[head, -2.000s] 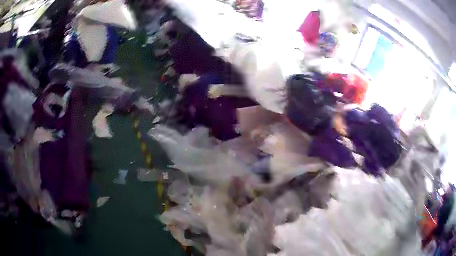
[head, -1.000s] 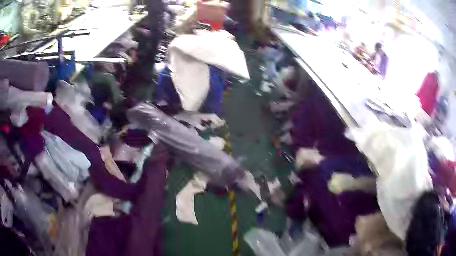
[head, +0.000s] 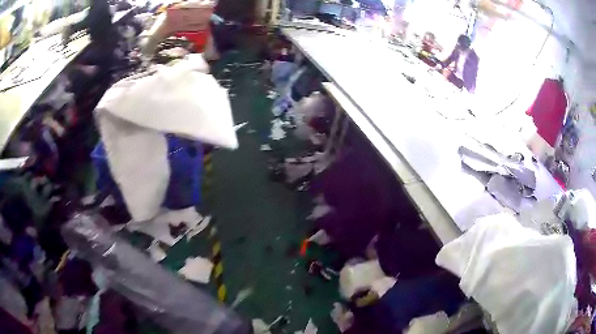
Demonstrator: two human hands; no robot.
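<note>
Neither of my hands is in the picture. A large white cloth [head: 163,104] hangs over a blue bin [head: 185,171] at the left of the aisle. A long roll in grey shiny plastic [head: 147,280] lies slanting at the lower left. Another white cloth or bag [head: 523,271] hangs over the near end of the long white table [head: 385,98] at the lower right.
A green floor aisle [head: 251,215] with yellow-black tape [head: 217,261] runs ahead, strewn with pale scraps. Dark purple cloth [head: 356,202] is heaped under the table. Grey pieces [head: 500,171] lie on the table. A person [head: 463,64] is at its far side. A red box stands at the back.
The view has swung from the heaped cloth to the aisle and moved forward along it. The bin with the white cloth now shows larger and further left; more of the long table shows.
</note>
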